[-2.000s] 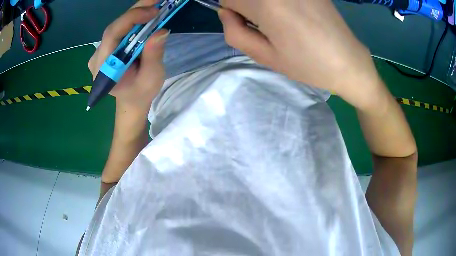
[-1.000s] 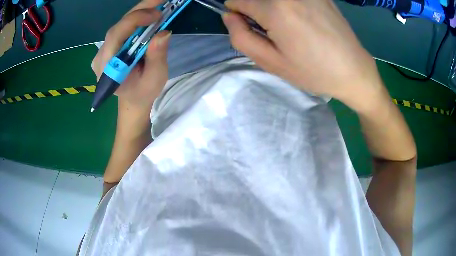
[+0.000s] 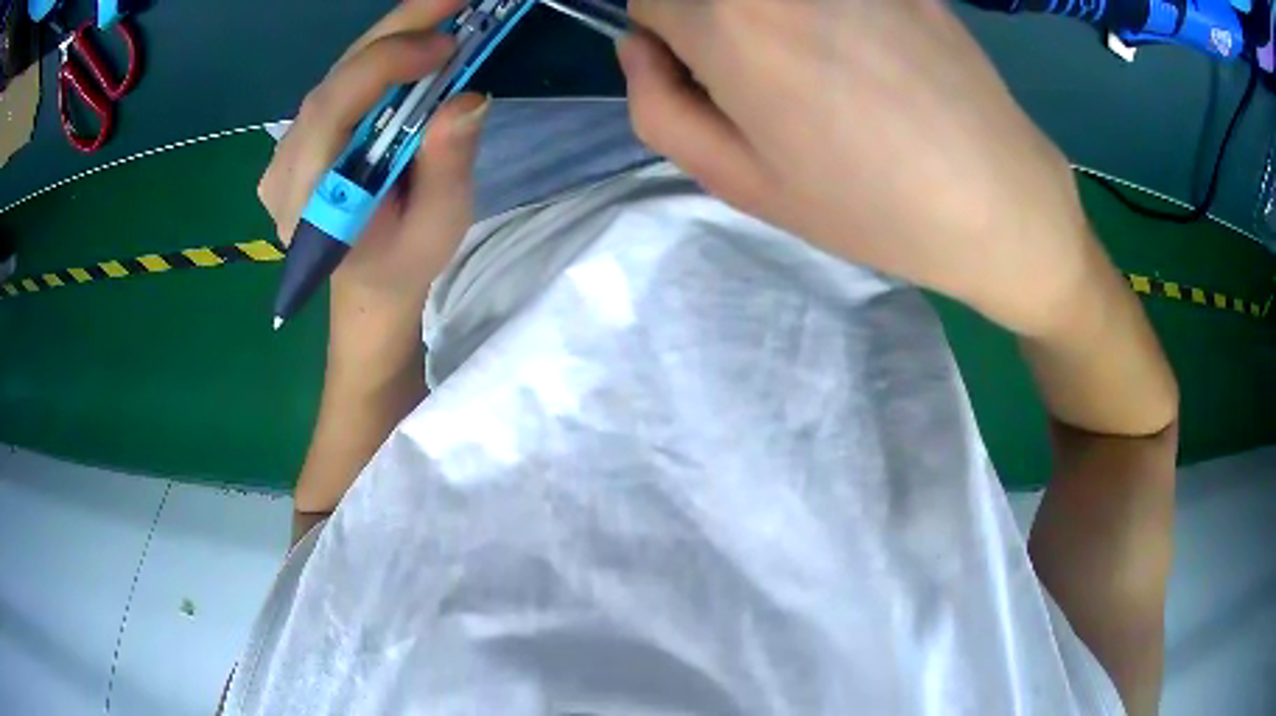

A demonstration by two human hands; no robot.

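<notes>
A light blue handle housing point(image 3: 337, 204) with a dark tapered tip point(image 3: 307, 271) is in my left hand point(image 3: 406, 168), tip pointing down and left. Its open side faces up and shows silvery and dark inner parts. Its upper end is cut off by the top edge of the picture. My right hand point(image 3: 854, 154) holds thin silver tweezers point(image 3: 588, 13), whose points reach toward the upper part of the housing. Whether they touch it is cut off by the frame's edge. Part of my right hand is also cut off at the top.
Red-handled scissors point(image 3: 93, 87) lie at the upper left of the dark bench point(image 3: 210, 84), beside a brown cardboard piece point(image 3: 20, 109). A blue electric screwdriver point(image 3: 1182, 25) lies at the upper right, with its black cord point(image 3: 1215, 168) and a small white piece point(image 3: 1119, 46) near it.
The handle housing's tip has moved slightly right and down and now points more steeply. My right wrist has shifted slightly right. Both hands keep their hold.
</notes>
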